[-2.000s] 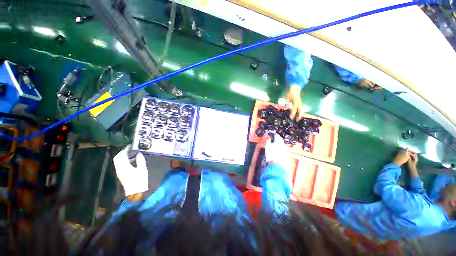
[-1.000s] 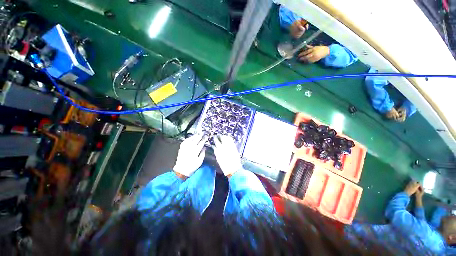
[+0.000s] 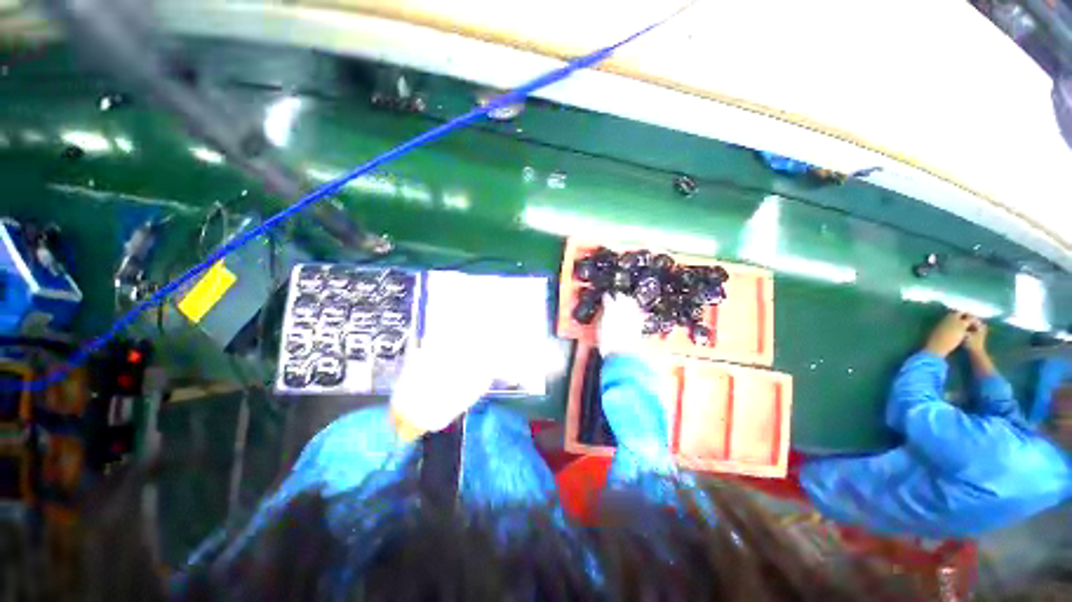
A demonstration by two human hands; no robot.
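Note:
A tray fixture (image 3: 283,353) holds rows of glossy black parts on its left half. Its right half is a white plate (image 3: 500,308). My left hand (image 3: 435,382), in a white glove, is over the lower edge between the two halves, blurred; its fingers cannot be made out. My right hand (image 3: 623,323), also white-gloved, is at the lower left of the heap of black parts (image 3: 658,288) in the salmon-orange bin (image 3: 752,323); its fingertips are unclear. A divided orange tray (image 3: 758,417) lies nearer me, partly behind my right sleeve, with dark stacked parts (image 3: 588,400) at its left.
A grey-blue control box (image 3: 235,306) with a yellow label and a blue device (image 3: 29,282) stand left. Machine parts with red lights (image 3: 132,355) are lower left. A blue air line (image 3: 388,153) crosses the view. A person in blue (image 3: 952,435) sits at right. A white shelf curves above.
My right hand has moved from the filled fixture to the heap in the bin. My left hand has shifted right to the white plate. The view has turned.

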